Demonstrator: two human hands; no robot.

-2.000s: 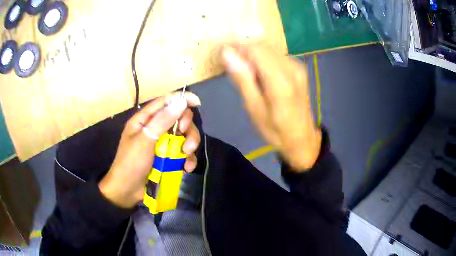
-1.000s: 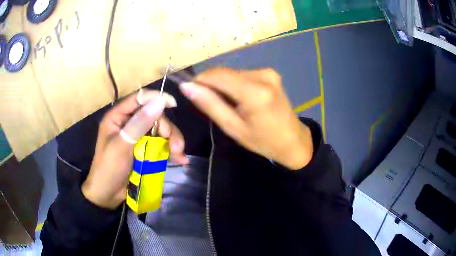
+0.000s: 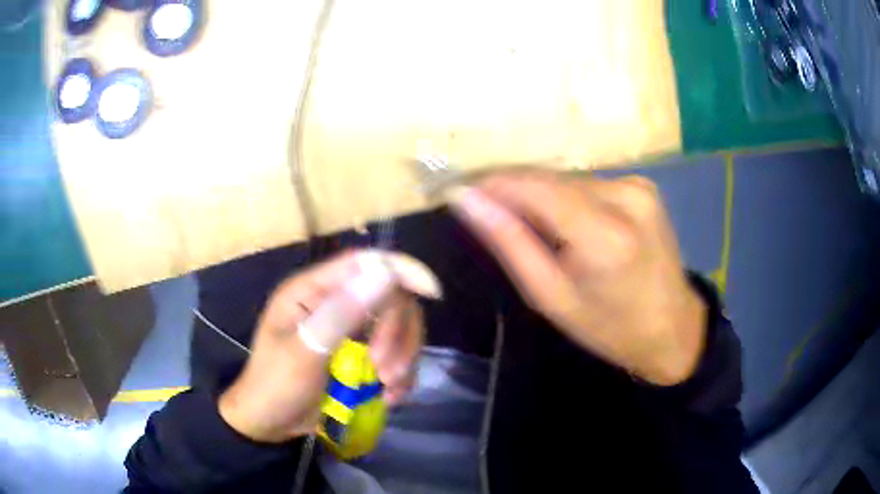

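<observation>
My left hand (image 3: 333,333), with whitish finger cots, is closed around the front of the yellow-handled tool (image 3: 357,410), which has a blue band. The tool's thin shaft (image 3: 388,232) points up past my fingertips and is blurred. My right hand (image 3: 589,260) is to the right, over the front edge of the cardboard. Its thumb and fingers pinch a slim metallic thing (image 3: 434,174), possibly tweezers, too blurred to be sure. Its tip is above and right of the shaft, apart from it.
Several black wheels with white centres, one of them here (image 3: 122,102), lie at the left of the cardboard (image 3: 222,193). A cord (image 3: 299,145) crosses it. The green bench (image 3: 719,106) shows at both sides. A clear plastic bag (image 3: 820,77) is far right, a brown box (image 3: 72,352) lower left.
The view has shifted, so both hands and the cardboard sit further right in the picture. My right hand's slim metallic thing has moved away from the shaft. My left hand keeps its hold on the tool.
</observation>
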